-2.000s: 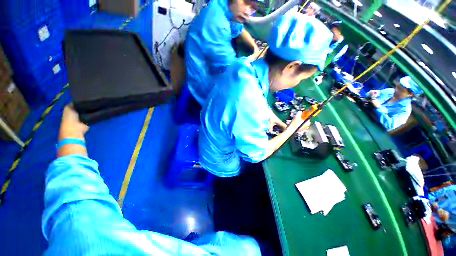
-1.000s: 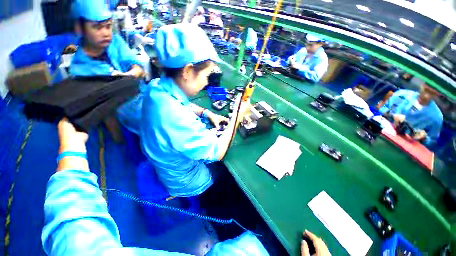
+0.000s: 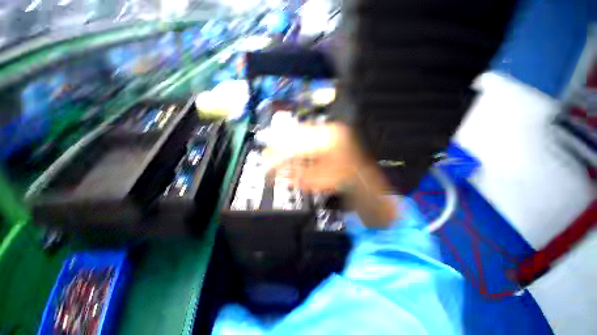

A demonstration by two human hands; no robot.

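The picture is strongly blurred. My right hand (image 3: 314,160) reaches in from the lower right and is over a black tray (image 3: 262,226) with silvery-white boards (image 3: 251,180) in upright rows. Its fingers point left, and the blur hides whether they grip a board. My left hand is out of the picture.
A tall stack of black trays (image 3: 419,78) stands just beyond my right hand. Another black tray (image 3: 98,173) with a few boards lies on the left. A blue bin (image 3: 82,294) of small red and white parts is at the lower left. Red wires (image 3: 481,262) show at right.
The view has swung right, away from the seated workers. My left hand and its black tray have left the picture. My right hand has moved from the bench to the board tray.
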